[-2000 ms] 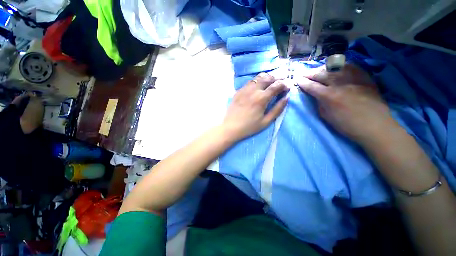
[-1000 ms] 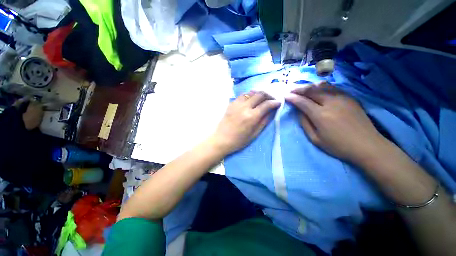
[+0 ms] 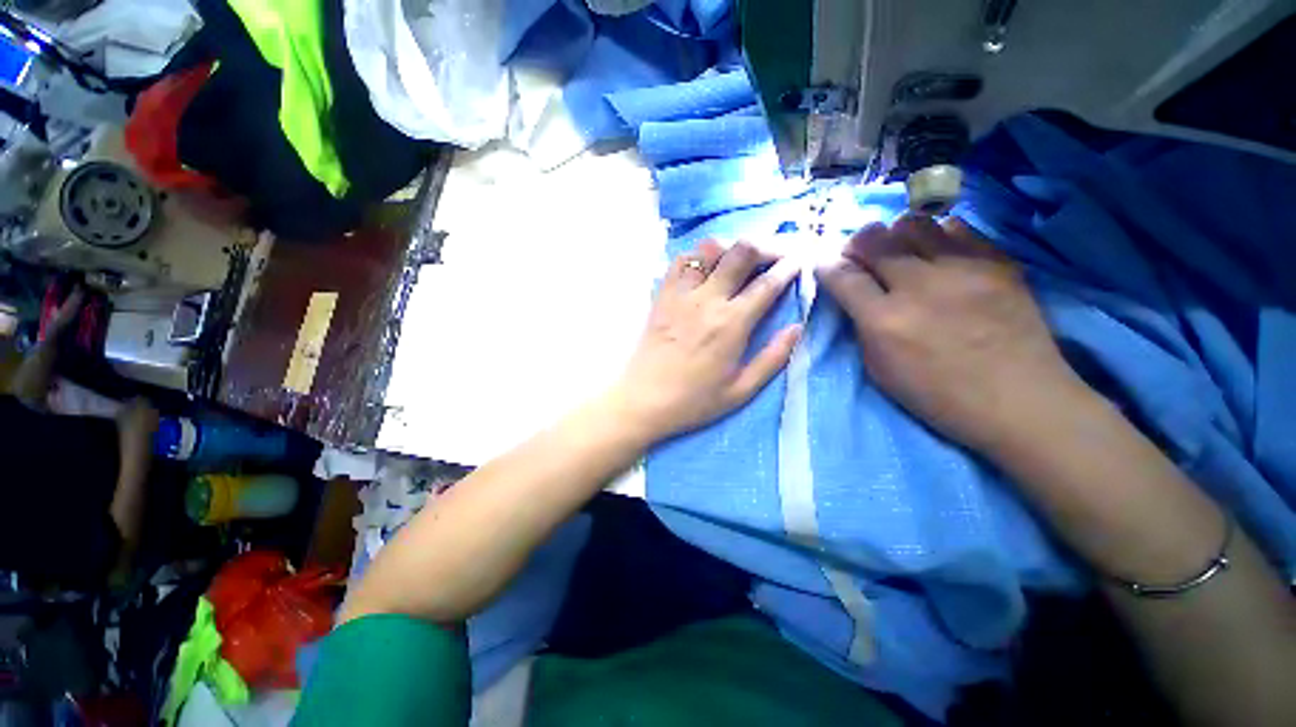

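Light blue fabric (image 3: 725,490) lies over the machine table and hangs over its front edge. A narrow whitish strip (image 3: 797,455) runs down it from the needle area. My left hand (image 3: 711,334) lies on the fabric left of the strip, fingertips near the needle. My right hand (image 3: 945,320) presses the fabric right of the strip, fingers bent, thumb side close to my left fingertips. The presser foot area (image 3: 820,210) is washed out by bright light just beyond both hands. Pleated blue pieces (image 3: 711,156) lie beyond it.
The pale machine head (image 3: 1080,64) is at top right, with a small cream knob (image 3: 934,188) below it. The white tabletop (image 3: 526,313) is left, beside a brown table (image 3: 320,334). Another machine (image 3: 107,206), a person's arm (image 3: 135,469), bottles (image 3: 242,497) and piled cloth are further left.
Since one second ago, my left thumb has spread away from the fingers and my right hand has shifted slightly up and left. The person at far left has moved their arms.
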